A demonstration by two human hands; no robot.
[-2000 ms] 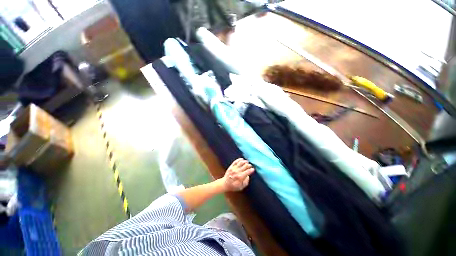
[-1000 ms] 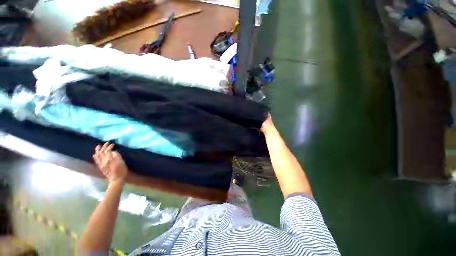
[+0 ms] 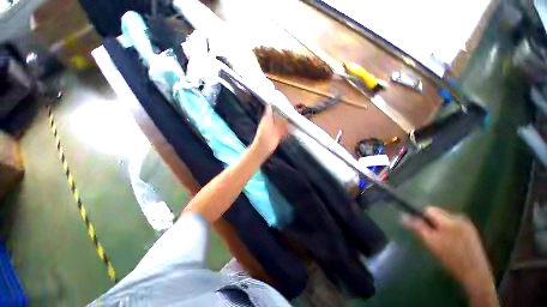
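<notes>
A long thin dark bar (image 3: 345,154) slants over the fabric rolls. My left hand (image 3: 272,131) is closed around its upper part. My right hand (image 3: 450,235) grips its lower right end, beyond the rolls. Under the bar lies a loose black fabric roll (image 3: 312,192). Beside it are a light blue roll (image 3: 210,129) partly in clear plastic, a neat dark roll (image 3: 174,129) near the table edge, and a whitish roll (image 3: 318,153) on the far side. The right hand is slightly blurred.
On the brown table (image 3: 354,123) lie a brown fuzzy brush (image 3: 291,63), a yellow-handled tool (image 3: 361,75), scissors (image 3: 318,108) and small pens. A dark end bar (image 3: 447,138) borders the table. Plastic wrap (image 3: 147,195) and yellow-black tape (image 3: 75,192) are on the green floor.
The view has swung back to the right side of the table. My left hand has left the near dark roll and my right hand the black roll's end; both now hold the bar.
</notes>
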